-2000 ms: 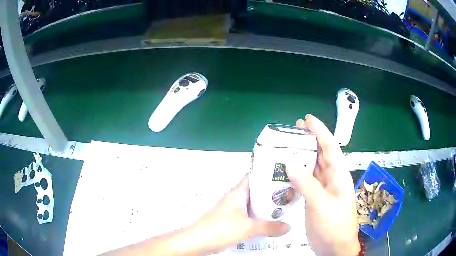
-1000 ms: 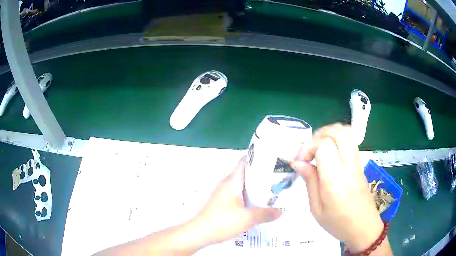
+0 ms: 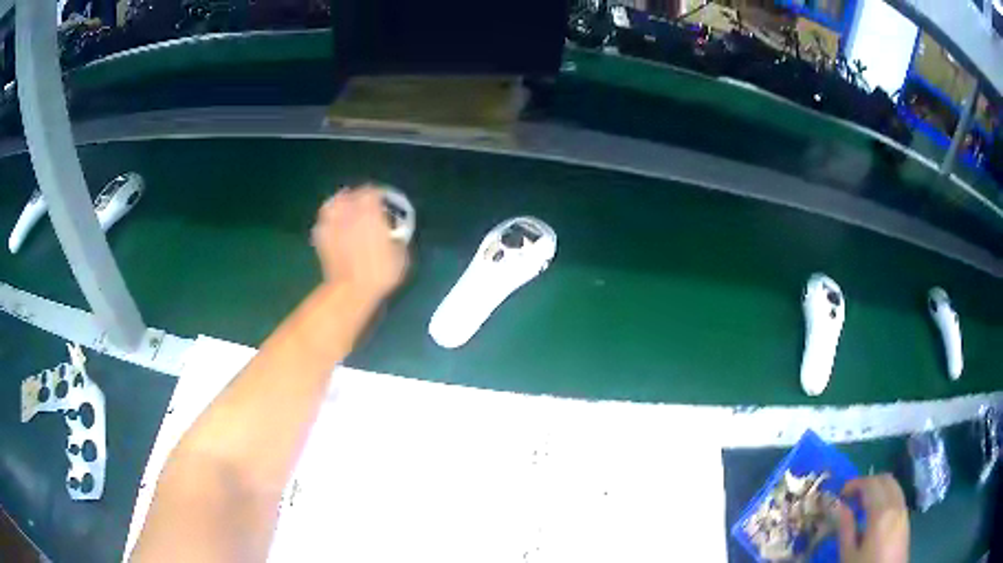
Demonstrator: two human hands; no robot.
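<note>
My left hand (image 3: pixel 357 244) is over the green belt, its fingers around a white handset (image 3: pixel 398 213) whose head and dark window show at the right of the fingers. My right hand (image 3: pixel 877 521) is at the right edge of the blue bin (image 3: pixel 751 536), fingertips over the tan scraps (image 3: pixel 790 508). Whether it holds a scrap cannot be told. Another white handset (image 3: pixel 492 282) lies on the belt, to the right of my left hand, with its dark window and oval button facing up.
White paper (image 3: pixel 473 473) lies on the bench. More handsets (image 3: pixel 823 333) lie on the conveyor belt (image 3: pixel 660 286), right and far left. A pale post (image 3: pixel 68 187) stands left. An off-white sheet with holes (image 3: pixel 85 438) lies left; clear bags (image 3: pixel 929 464) lie right.
My left hand has moved from above the paper to the belt with the handset. My right hand has left the handset and moved right and down to the bin. The view has shifted.
</note>
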